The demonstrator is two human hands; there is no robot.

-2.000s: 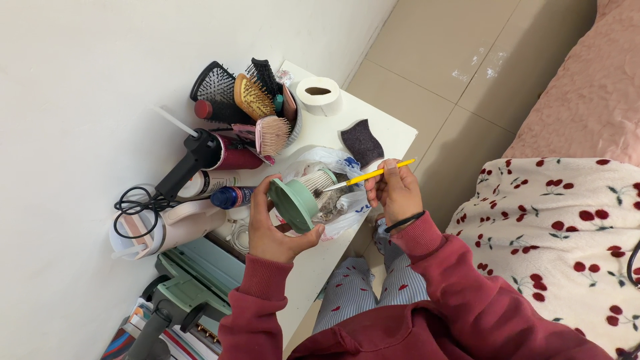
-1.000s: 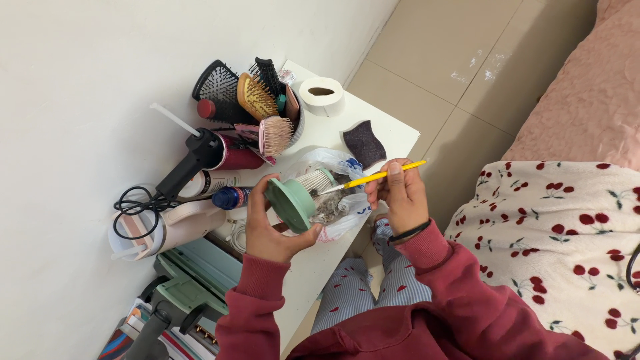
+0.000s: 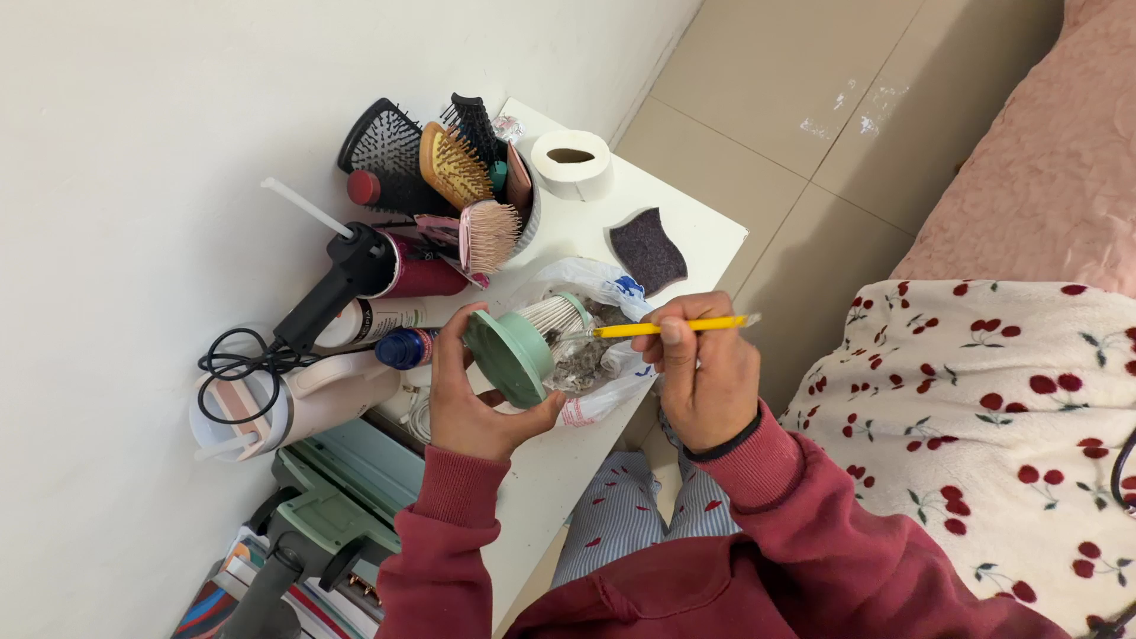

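Note:
My left hand (image 3: 479, 413) grips a pleated filter with a green plastic rim (image 3: 515, 355), its white pleats turned toward the right. In my right hand (image 3: 706, 373) is a thin paintbrush with a yellow handle (image 3: 670, 327), held between thumb and fingers. The bristles touch or lie just over the lower side of the pleats. Beneath the filter, a thin white plastic bag (image 3: 593, 273) lies spread on the white table, with grey dust and fluff (image 3: 581, 364) in it.
Behind stand a container of hairbrushes (image 3: 454, 169), a toilet paper roll (image 3: 572, 167) and a dark sponge (image 3: 650, 251). To the left are a black corded styling tool (image 3: 333, 284), a blue-capped bottle (image 3: 404, 348), a handled tumbler (image 3: 337, 395) and a green vacuum floor head (image 3: 333, 515).
The brush in my right hand has tilted from a slant to nearly level, its tip shifting along the pleats. My left hand keeps its hold on the filter.

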